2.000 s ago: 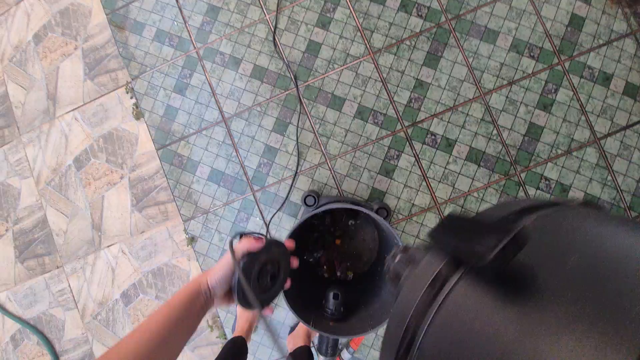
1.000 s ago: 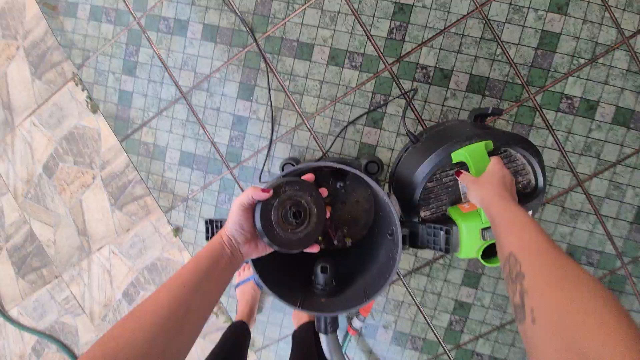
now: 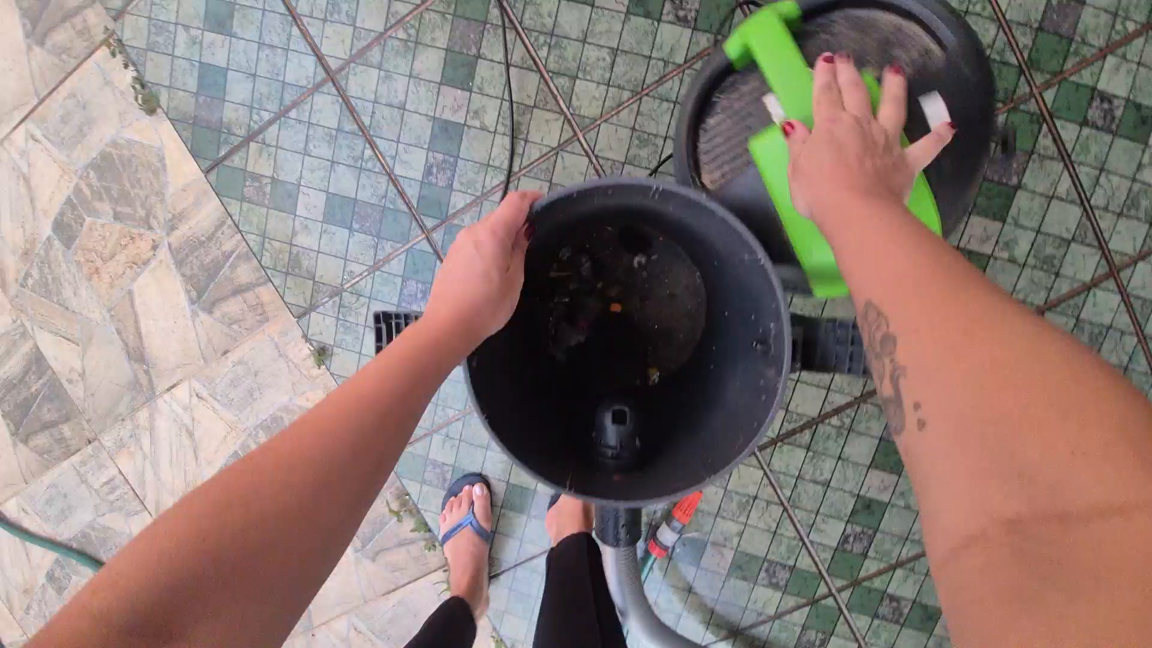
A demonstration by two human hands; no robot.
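Note:
A dark round vacuum cleaner tank (image 3: 738, 396) stands with its top uncovered in the middle of the view. Bits of debris lie on its bottom, and an inlet fitting (image 3: 617, 430) shows inside. My left hand (image 3: 483, 270) grips the tank's rim at the upper left. At the upper right, the black vacuum motor head (image 3: 967, 135) with a green handle (image 3: 787, 184) lies on the floor. My right hand (image 3: 855, 144) rests on the green part with its fingers spread. The round black part seen earlier is out of sight.
A grey hose (image 3: 634, 585) leaves the tank's near side, beside an orange hose connector (image 3: 675, 524). A black cable (image 3: 509, 99) runs over the green tiled floor (image 3: 360, 189). My sandalled foot (image 3: 466, 522) stands just below the tank, and a green hose (image 3: 49, 543) lies far left.
My left hand has let go of the round black part and taken hold of the tank's rim. The motor head has come down onto the floor since the earliest frame.

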